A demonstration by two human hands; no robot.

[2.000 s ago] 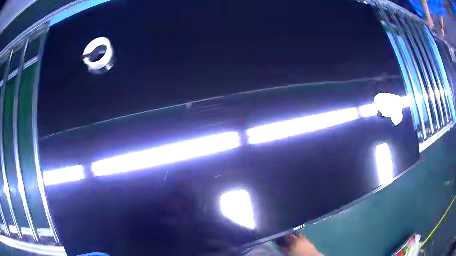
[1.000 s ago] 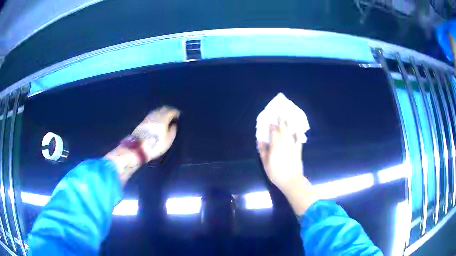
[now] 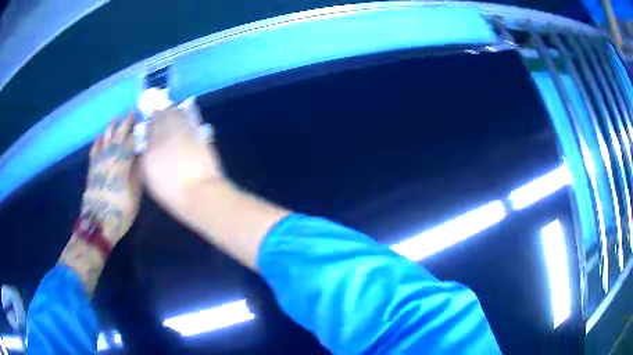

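Observation:
The glossy black display panel (image 3: 389, 152) lies flat and reflects ceiling lights. My right hand (image 3: 177, 156), blurred, presses a white cloth (image 3: 154, 101) at the panel's far edge, left of the middle; the cloth shows around its fingers. My left hand (image 3: 111, 177) lies beside it on the left, palm down near the far edge, fingers stretched, with a dark red band at the wrist. I see nothing in it. The white tape roll (image 3: 12, 305) shows partly at the lower left, next to my left sleeve.
A light-blue border (image 3: 333, 45) runs along the panel's far side, with a dark gap near my right hand. Metal rollers (image 3: 590, 145) stand at the right. A bit of blue clothing, possibly a person's, shows at the top right corner.
My right hand has moved left and away from me with the cloth, to the far edge beside my left hand. My left hand has moved left. The view has shifted.

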